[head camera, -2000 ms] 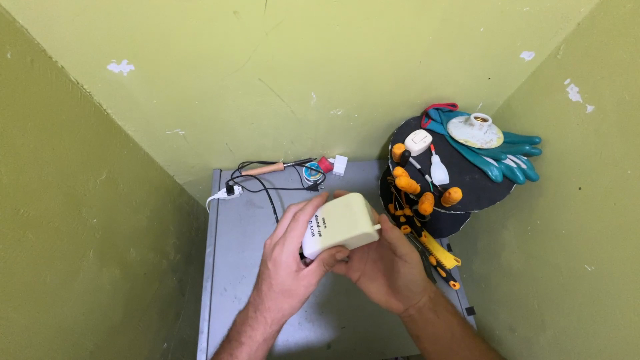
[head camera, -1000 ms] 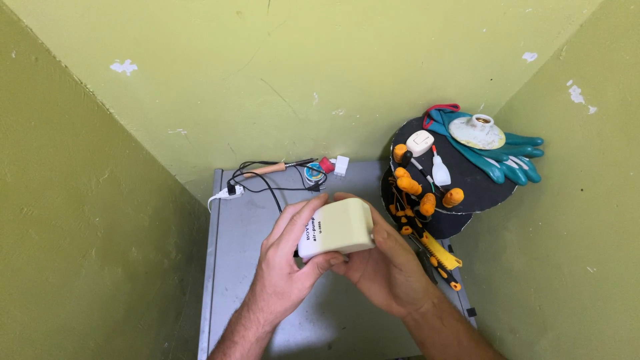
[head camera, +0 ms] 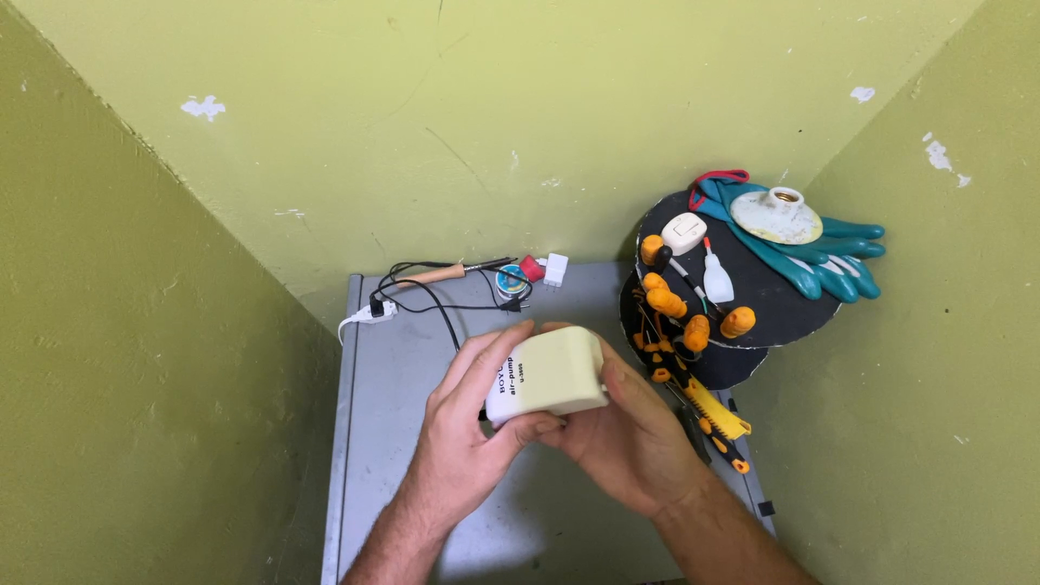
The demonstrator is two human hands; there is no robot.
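A cream plastic air pump (head camera: pixel 556 374), printed on its top, is held up over the grey table (head camera: pixel 382 455). My left hand (head camera: pixel 467 422) grips its left side, thumb along the lower edge. Against its right end rests my right hand (head camera: pixel 630 426), with the palm partly underneath. A black cable runs from behind my left hand up to a black plug in a white socket connector (head camera: pixel 375 312). The pump's underside is hidden.
Behind lie a soldering iron (head camera: pixel 439 275), a solder spool (head camera: pixel 512 280) and a white adapter (head camera: pixel 556 269). At right, a black round stand (head camera: pixel 780 321) bears teal gloves (head camera: pixel 812 268), a lamp holder (head camera: pixel 777 215), a switch (head camera: pixel 684 232), a small bottle (head camera: pixel 717 278) and orange-handled tools (head camera: pixel 666 302).
The pump has turned slightly in my hands; the small nozzle at its right end stood out plainly two seconds ago and now shows less beside my right fingers. Both hands have kept their hold.
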